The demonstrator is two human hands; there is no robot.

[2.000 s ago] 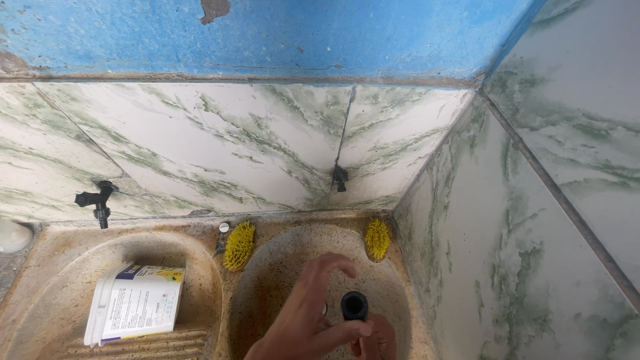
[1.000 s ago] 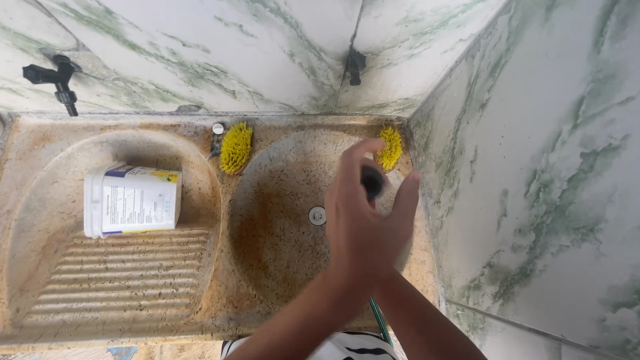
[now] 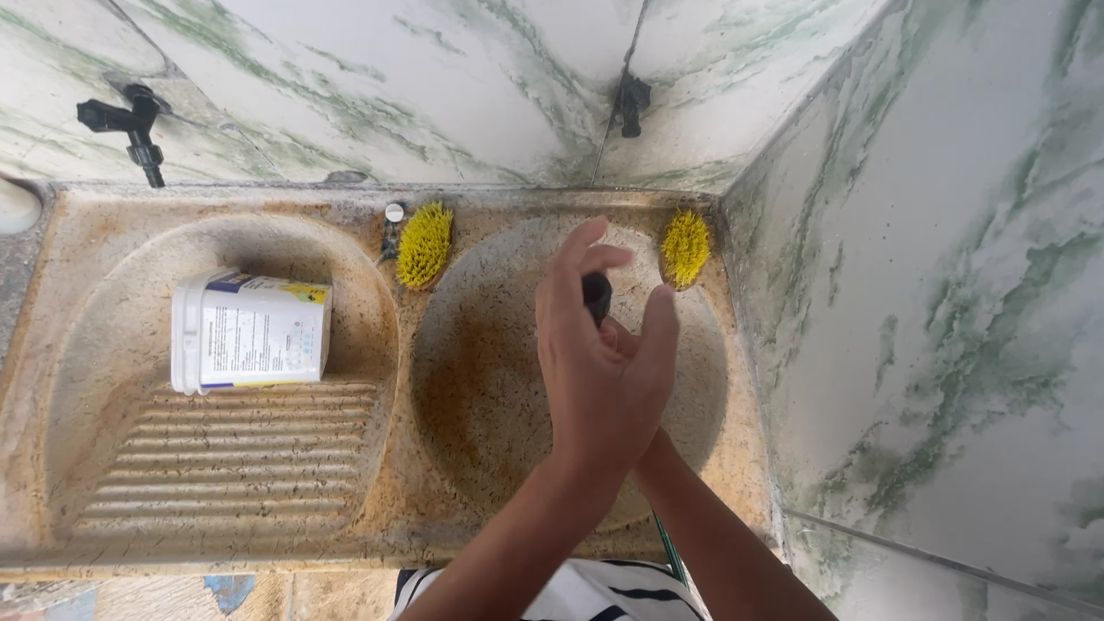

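My left hand (image 3: 604,371) is raised over the right basin (image 3: 483,414) of a stone laundry sink, its fingers curved and thumb apart. Between its fingers and thumb shows a black tubular fitting (image 3: 596,297). Behind it, my right hand (image 3: 614,336) is mostly hidden, with only a little of its fingers visible around the lower part of the fitting. My forearms cross near the wrists. A thin green hose (image 3: 668,548) shows between them at the sink's front edge. Yellow-bristled brushes (image 3: 426,246) (image 3: 686,248) lie bristles up at either side of the basin's back rim.
A white plastic tub (image 3: 263,332) with a label lies on its side in the left basin, above the ribbed washboard (image 3: 233,457). Black taps (image 3: 136,125) (image 3: 634,105) project from the tiled back wall. A small white-capped item (image 3: 393,226) stands beside the left brush. A tiled wall (image 3: 931,302) borders the right side.
The view has tilted down, bringing the forearms and whole basins into sight. My left hand, beside the black fitting two seconds ago, now curves around in front of it and covers most of my right hand.
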